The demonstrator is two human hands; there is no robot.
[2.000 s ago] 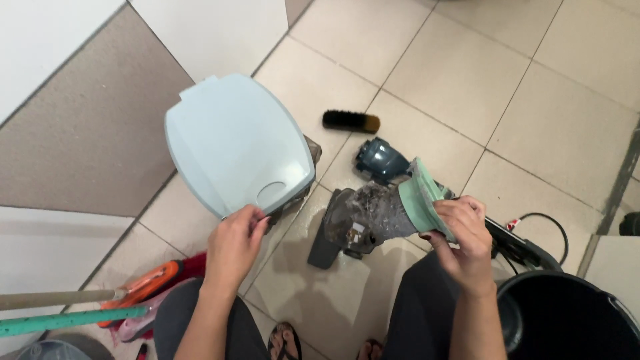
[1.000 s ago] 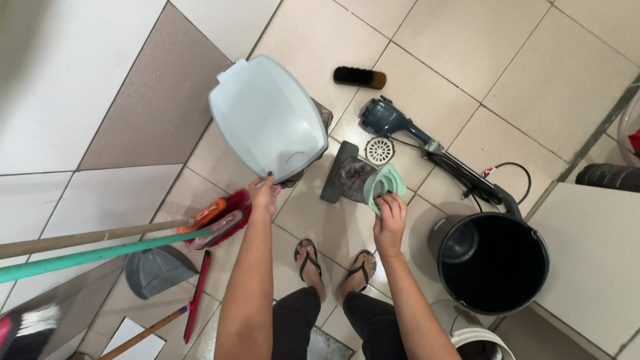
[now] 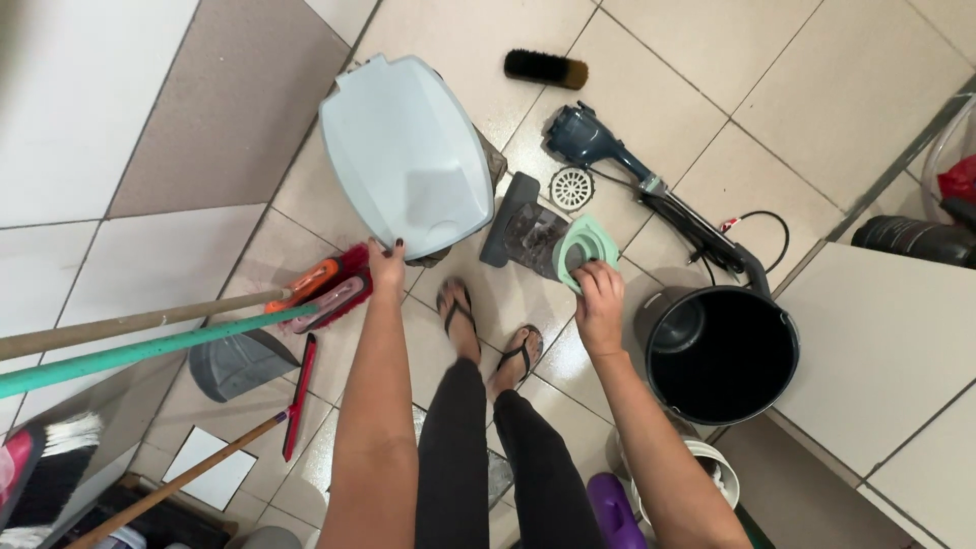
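My left hand (image 3: 387, 267) touches the near edge of a pale grey plastic bin lid (image 3: 396, 152); the lid lies over a bin with a dark liner that shows at its right side. In my right hand (image 3: 600, 305) is the mint-green rim (image 3: 585, 248) of a vacuum cleaner's dust container (image 3: 534, 235), whose transparent body is full of grey dust and has a dark floor nozzle (image 3: 509, 219) at its far end. A dark blue stick vacuum body (image 3: 583, 137) lies on the floor beyond, beside a round white drain cover (image 3: 571, 189).
A black bucket (image 3: 720, 354) stands at right, near a white tub (image 3: 713, 473) and a purple bottle (image 3: 614, 511). A brush (image 3: 546, 69) lies on the far floor. At left are brooms (image 3: 328, 293), a grey dustpan (image 3: 240, 362) and a red squeegee (image 3: 300, 396). A tiled ledge (image 3: 884, 343) borders the right.
The dust container in my right hand has come lower, away from the vacuum body, which it partly covered two seconds ago. My left hand stays at the lid's edge. The view has shifted and widened.
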